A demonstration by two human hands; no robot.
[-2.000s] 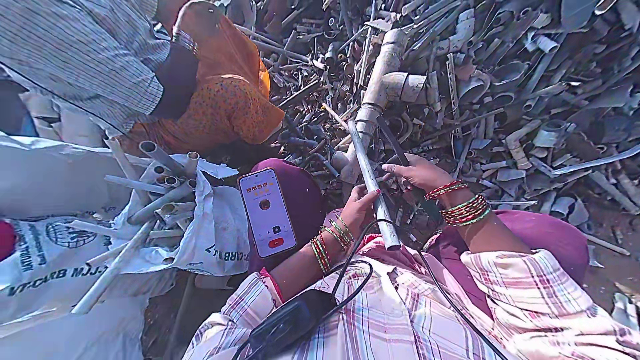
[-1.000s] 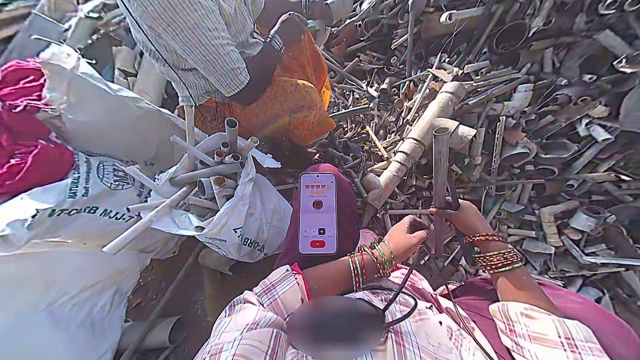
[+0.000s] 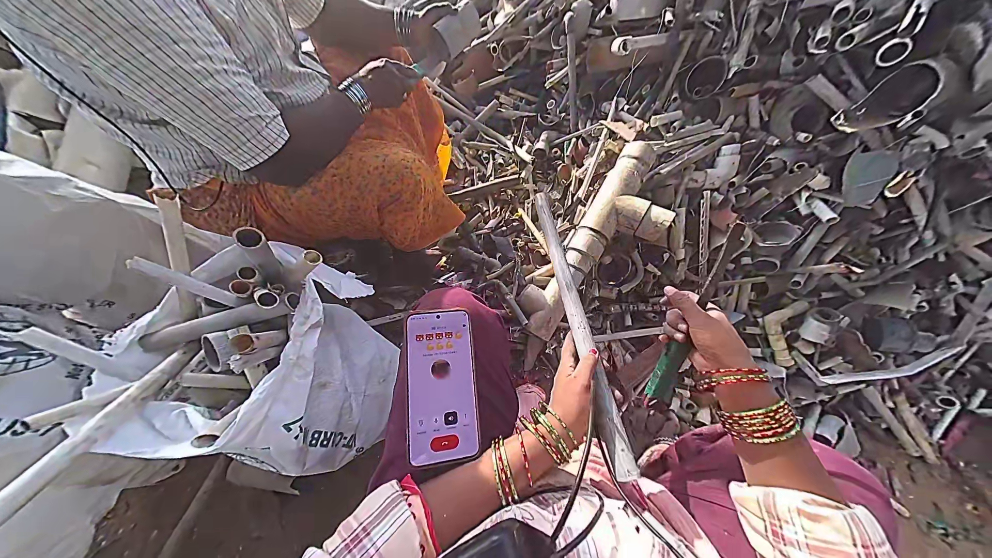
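My left hand (image 3: 573,387) grips a long grey plastic pipe (image 3: 573,302) near its lower part, the pipe slanting up and away from my lap. To the right, my right hand (image 3: 701,333) is closed around a tool with a green handle (image 3: 668,370) and a dark part pointing up; its kind is not clear. A thin pale rod (image 3: 632,334) spans from near the pipe to the fingers of my right hand. A smartphone (image 3: 443,387) with its screen lit rests on my left thigh. A black cable runs past my left wrist.
A large heap of scrap plastic pipes (image 3: 806,256) spreads ahead and right, with a thick branched pipe (image 3: 597,232) in front. At left, a white woven sack (image 3: 333,387) holds pipe pieces (image 3: 256,310). A person in a striped shirt (image 3: 194,85) and orange cloth sits at upper left.
The pipe stood nearly upright between my hands one second ago; now a long pipe slants from my left hand. The other person's hands have moved.
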